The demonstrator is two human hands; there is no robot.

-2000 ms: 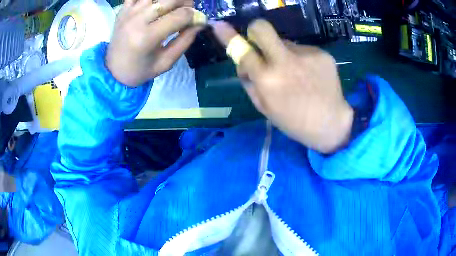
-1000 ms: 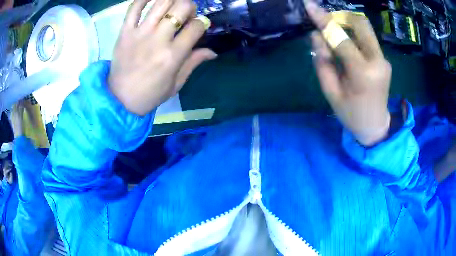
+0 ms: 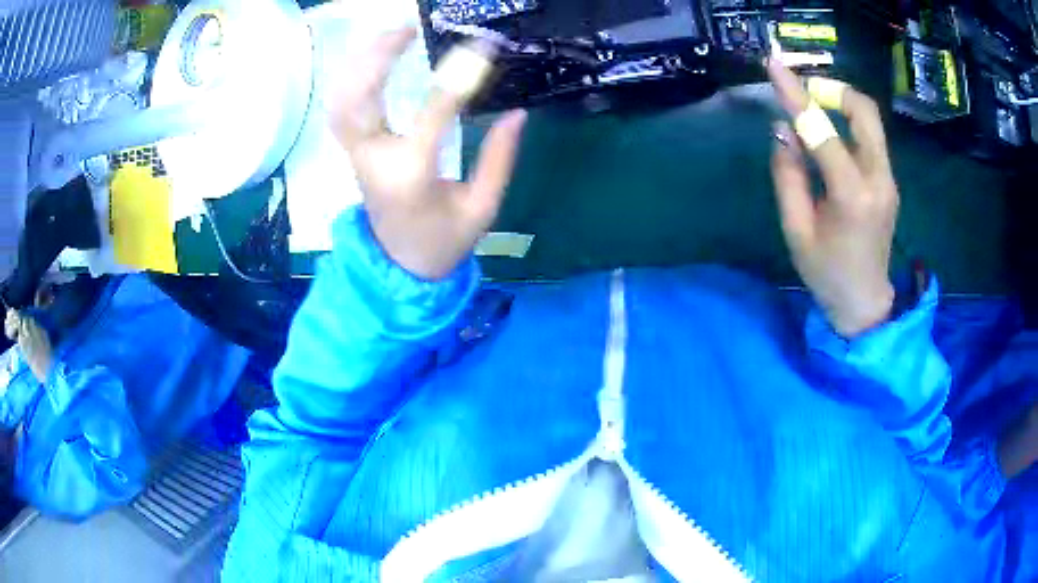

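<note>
A black electronic unit [image 3: 592, 57] lies at the top middle, its upper part cut off by the picture edge. Boards and wires show along its near side. My left hand [image 3: 419, 171] is at the unit's left end, over white paper. It is open and empty, fingers spread and blurred, with a pale band on one finger. My right hand [image 3: 840, 199] is right of the unit, above the green mat, with pale yellow bands on two fingers. A tiny shiny spot shows at its fingers and a faint pale streak beside them; whether it holds something is unclear.
A white fan-like round base [image 3: 256, 114] stands at left, above a yellow card [image 3: 142, 222]. The white sheet [image 3: 313, 171] lies beside it, a yellow tape strip [image 3: 504, 244] near the bench edge. More black units [image 3: 936, 80] are at upper right. Another person's blue sleeve [image 3: 91, 421] is at lower left.
The right hand has moved away from the left hand to the right. The left hand has opened and spread its fingers. The view has shifted, and more of the unit shows between the hands.
</note>
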